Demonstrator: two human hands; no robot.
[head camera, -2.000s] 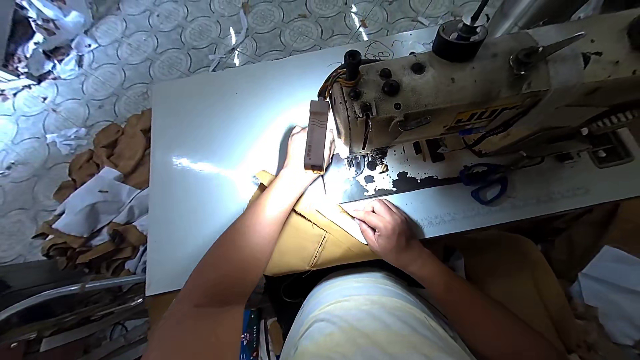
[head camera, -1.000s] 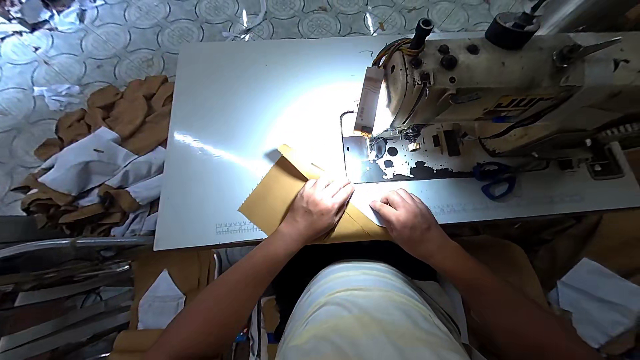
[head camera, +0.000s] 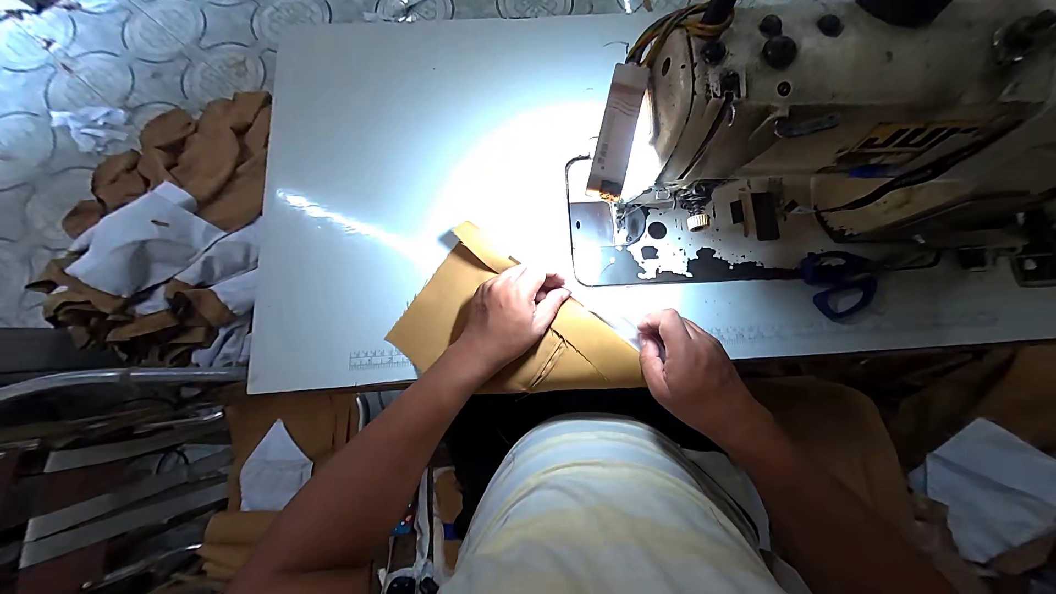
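A folded piece of tan fabric (head camera: 445, 301) lies at the front edge of the white sewing table, with stitched lines across its right part and a narrow folded flap at its upper left. My left hand (head camera: 516, 309) grips its upper edge between thumb and curled fingers. At its right end, my right hand (head camera: 681, 355) pinches the edge, where a strip of white cloth (head camera: 615, 318) shows between the hands. Behind the fabric and to the right stands an industrial sewing machine (head camera: 767, 140); its needle area (head camera: 620, 223) is not touching the fabric.
Blue-handled scissors (head camera: 840, 285) lie on the table (head camera: 355, 107) by the machine bed. Tan and white cloth pieces (head camera: 157, 239) are heaped at the left. More tan cloth (head camera: 289, 412) hangs below the front edge, and white cloth (head camera: 986, 487) lies at the lower right. A lamp (head camera: 619, 132) hangs beside the machine head.
Two seconds ago my left hand was beside the machine head; it is now on the fabric near the front edge. The fabric has come away from the needle area. My right hand has shifted slightly right along it.
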